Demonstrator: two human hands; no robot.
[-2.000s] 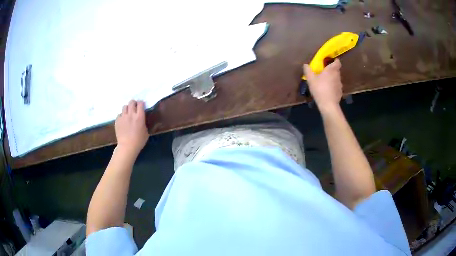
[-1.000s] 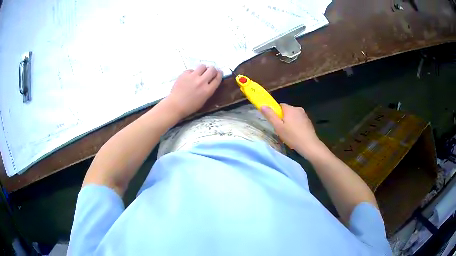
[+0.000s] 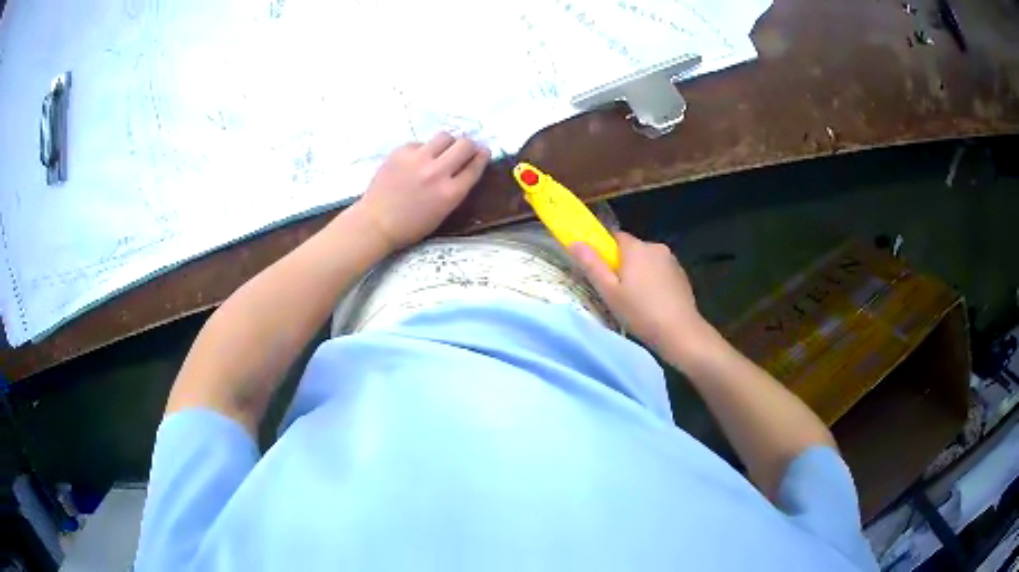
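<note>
The white paper marker (image 3: 257,101) with printed lines lies over the fabric lay, whose teal edge shows at the front. My left hand (image 3: 425,188) lies on the marker near its front edge, fingers bent; whether it grips anything is hidden. My right hand (image 3: 648,285) holds the yellow hand cutter (image 3: 568,218), red button up, its tip at the lay's front edge just right of my left fingertips. The thin blade is hard to make out. A silver cloth clamp (image 3: 654,98) grips the lay's edge to the right.
A silver metal weight with a handle (image 3: 53,129) lies on the marker at the left. The brown table (image 3: 827,95) holds small scraps and a dark tool (image 3: 952,22) at the far right. An open cardboard box (image 3: 844,335) stands below at the right.
Since two seconds ago, my right hand has brought the cutter from the right over to the lay's edge, and my left hand has moved right. In the last second both shifted little.
</note>
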